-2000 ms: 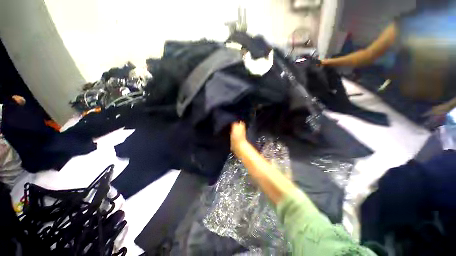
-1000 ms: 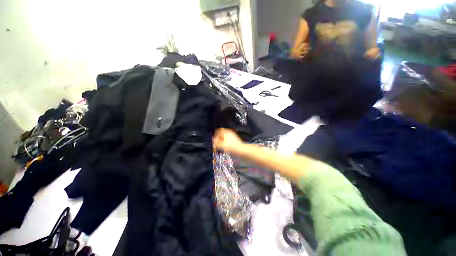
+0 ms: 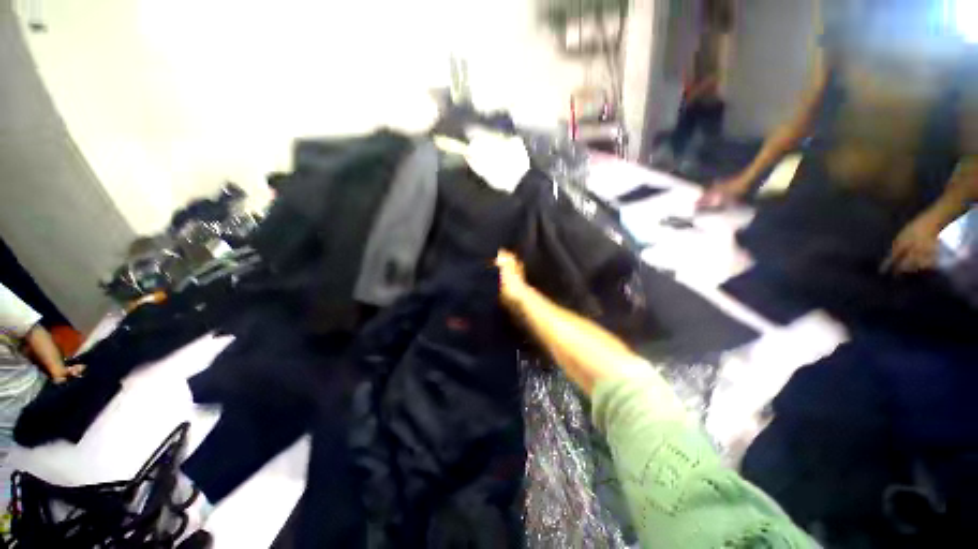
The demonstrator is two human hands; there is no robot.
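Observation:
A black jacket [image 3: 445, 397] lies spread down the near side of the table, in front of a large heap of black garments [image 3: 332, 214]. My right hand [image 3: 508, 277], bare with a green sleeve, reaches in from the lower right and is closed on the jacket's upper right edge. The fingers are blurred. My left hand is not in view. A crinkled clear poly bag [image 3: 563, 461] lies beside the jacket, under my right forearm.
Tangled black hangers [image 3: 107, 499] are at lower left. A grey panel [image 3: 399, 231] hangs over the heap. Dark garments [image 3: 879, 407] lie at right. A person [image 3: 890, 161] stands at far right, hands over the table. Another person's hand [image 3: 67, 370] is at the left edge.
The black jacket now lies spread towards me, where the poly bag and grey cloth showed two seconds ago. The view swung right, then partly back left. The person at right now leans over the table.

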